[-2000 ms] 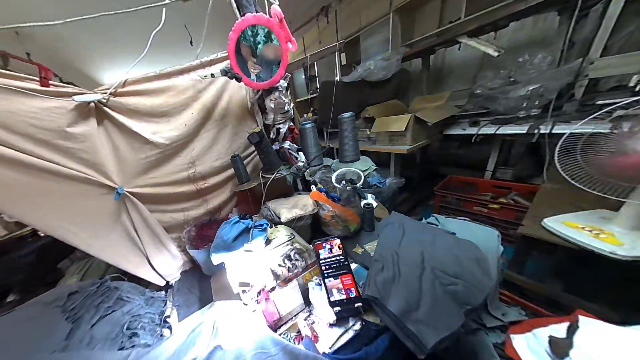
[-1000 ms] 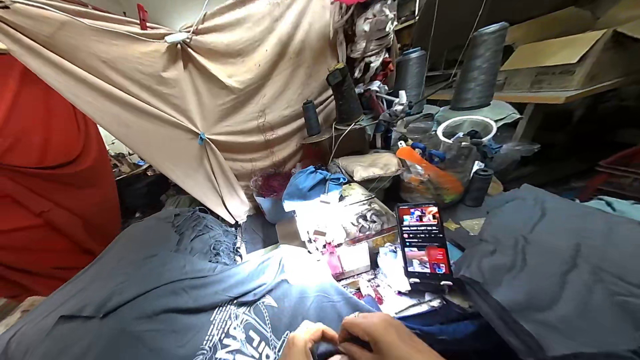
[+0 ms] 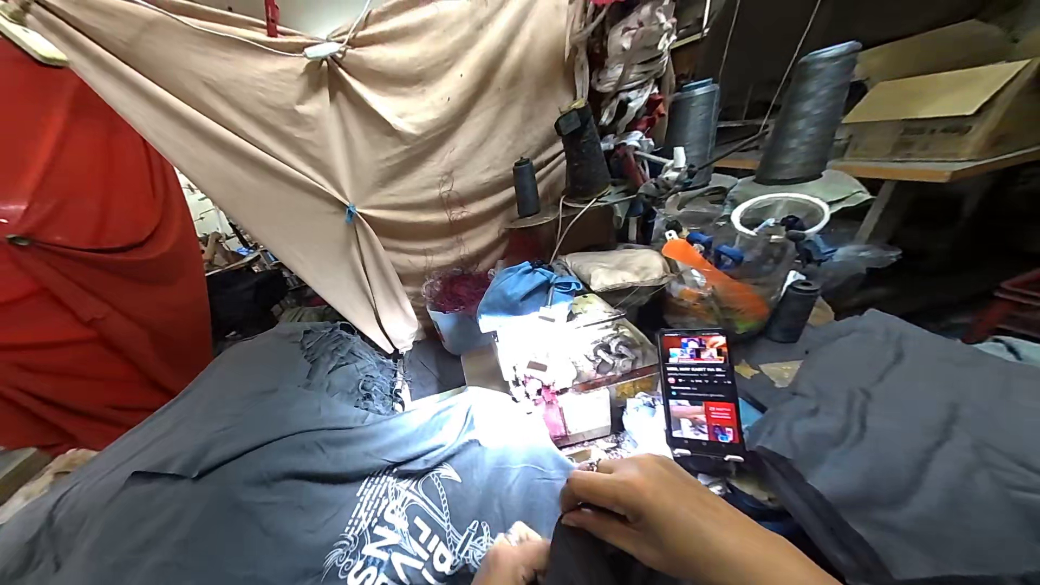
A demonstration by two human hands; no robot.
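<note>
Near the bottom centre, my right hand (image 3: 630, 508) pinches dark cloth (image 3: 581, 556) between thumb and fingers. My left hand (image 3: 513, 556) is low beside it, its fingers curled at the edge of the same cloth; part of it is cut off by the frame. A grey printed shirt (image 3: 268, 504) spreads out to the left of both hands. Beyond them stands a brightly lit sewing machine (image 3: 581, 366), its needle area washed out by glare. Just past my right hand, a smartphone (image 3: 703, 394) leans upright on a holder with its screen lit.
Grey fabric (image 3: 910, 439) is piled at the right. Behind the machine are thread cones (image 3: 804, 114), a clear plastic bag with something orange (image 3: 719, 284), a blue cloth (image 3: 528, 296) and a cardboard box (image 3: 934, 106) on a table. Beige (image 3: 422, 130) and red curtains (image 3: 89, 268) hang at the left.
Both hands have come into view since the oldest frame. The dark cloth at my right hand now shows more plainly than one second ago. The view has swung down and left.
</note>
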